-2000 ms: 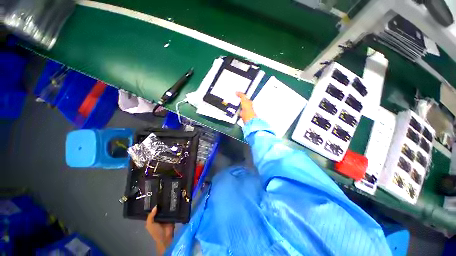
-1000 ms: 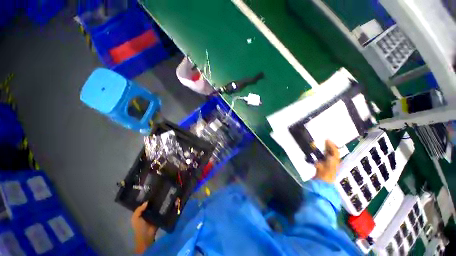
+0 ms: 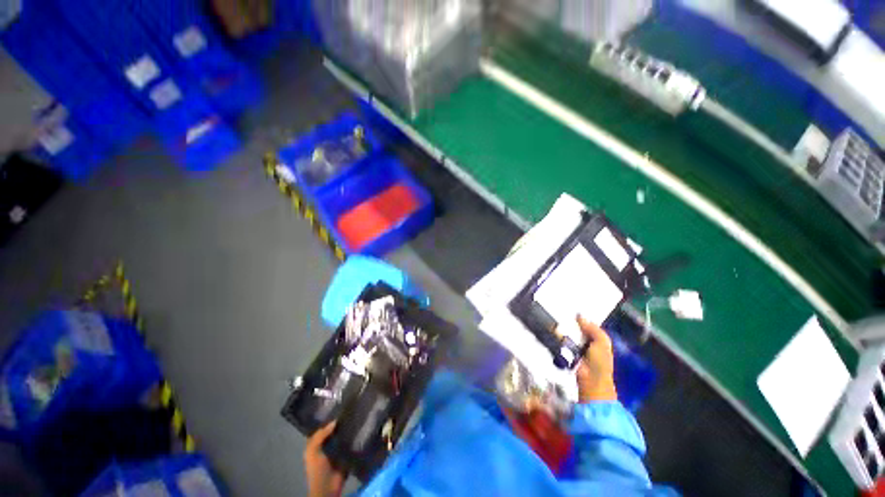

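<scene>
My right hand (image 3: 596, 361) holds a black housing with a white panel (image 3: 579, 284), together with white paper sheets (image 3: 529, 254) under it, over the bench's front edge. The thumb lies on the housing's near edge; the other fingers are hidden below. My left hand (image 3: 324, 460) grips the near edge of a black work tray (image 3: 320, 393) at waist height. The tray holds glinting clear bags (image 3: 374, 335), small loose parts and dark rectangles. The picture is somewhat blurred.
The green bench (image 3: 485, 141) runs diagonally, with a clear blister stack (image 3: 403, 53), a white plug (image 3: 686, 304), a paper sheet (image 3: 804, 384) and a component tray (image 3: 870, 413). A blue stool (image 3: 351, 281) is behind the work tray. Blue bins (image 3: 330, 160) and yellow-black tape (image 3: 167, 393) are on the floor.
The view has swung left along the bench. My right hand has lifted the housing and sheets off the bench and carried them toward the bench's front edge. My left hand still holds the work tray.
</scene>
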